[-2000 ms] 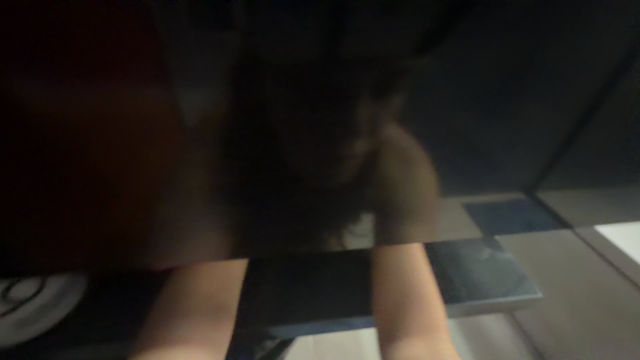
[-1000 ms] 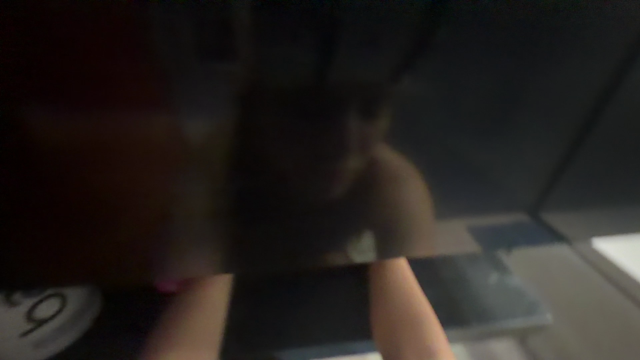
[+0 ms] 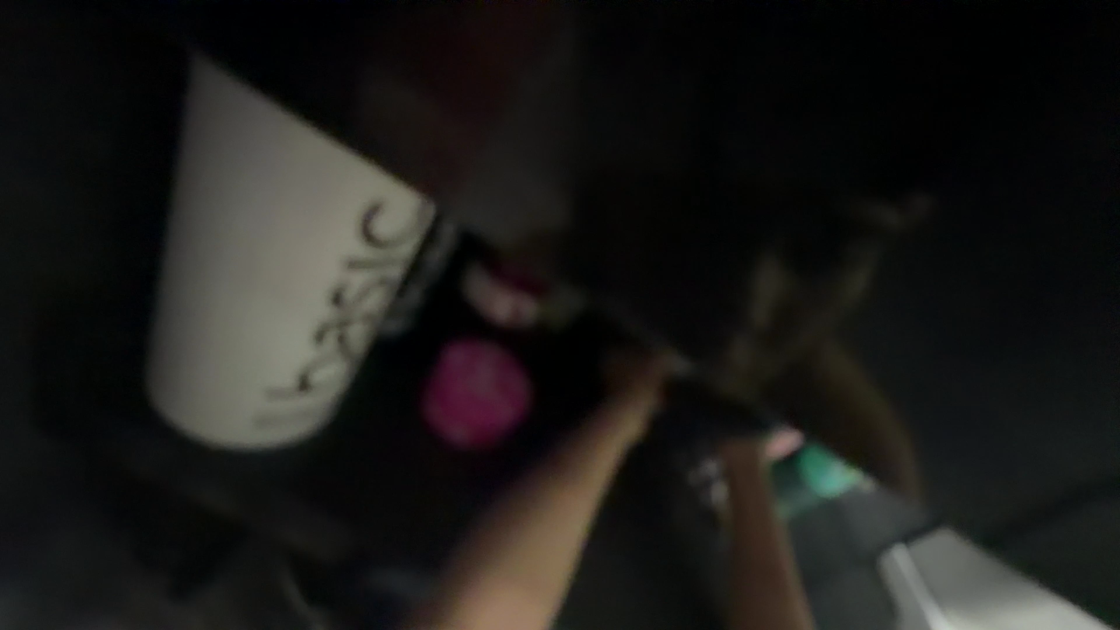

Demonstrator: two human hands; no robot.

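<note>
The view is dark and blurred. Both forearms reach up from the bottom edge to the slanting lower edge of a dark, glossy panel (image 3: 700,219), which mirrors a person faintly. My left hand (image 3: 643,372) shows only as a blurred shape at that edge; its fingers cannot be made out. Beside it, my right hand (image 3: 744,451) is mostly hidden at the panel's edge, near a small pink thing (image 3: 783,442) and a green thing (image 3: 827,472). Whether either hand holds anything cannot be seen. A round, bright pink object (image 3: 477,394) lies left of my left forearm.
A large white container (image 3: 254,262) with dark writing stands tilted in the view at left. Between it and the hands is a small white and red object (image 3: 503,293). At lower right, a pale surface (image 3: 989,577) borders the dark panel's edge.
The view has swung and tilted strongly. The white container, seen only in part at lower left before, now shows much more. The pink object and the green thing have come into plain sight.
</note>
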